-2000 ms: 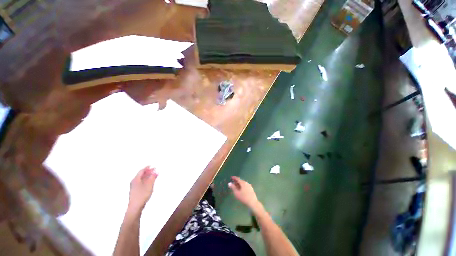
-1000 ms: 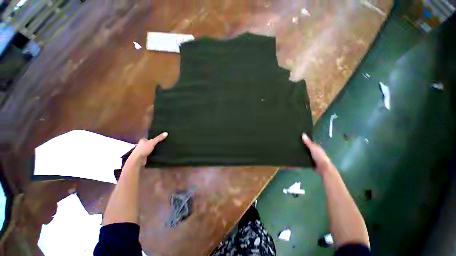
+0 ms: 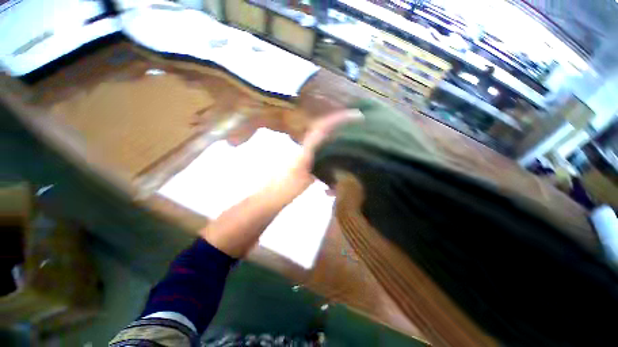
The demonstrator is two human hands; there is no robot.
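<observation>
A cut piece bundle (image 3: 461, 230), dark green on one face with tan-brown layers fanned along its lower edge, is lifted and tilted. It runs from the middle to the lower right, partly blurred. My left hand (image 3: 313, 146) comes from the lower left and grips its near end, fingers over the green face. My right hand is not in view. White paper-topped pieces (image 3: 237, 177) lie on the brown table behind my left forearm, which covers part of them.
A flat tan fabric piece (image 3: 135, 122) lies on the table at left. A paper-covered lay (image 3: 210, 42) curves behind it. An open carton (image 3: 40, 264) stands on the floor at lower left. Racks and wooden crates (image 3: 400, 64) stand at the back.
The bundle, held at both sides by my two hands before, is now tilted up towards the right. The view has turned to another part of the table, and my right hand has gone from view.
</observation>
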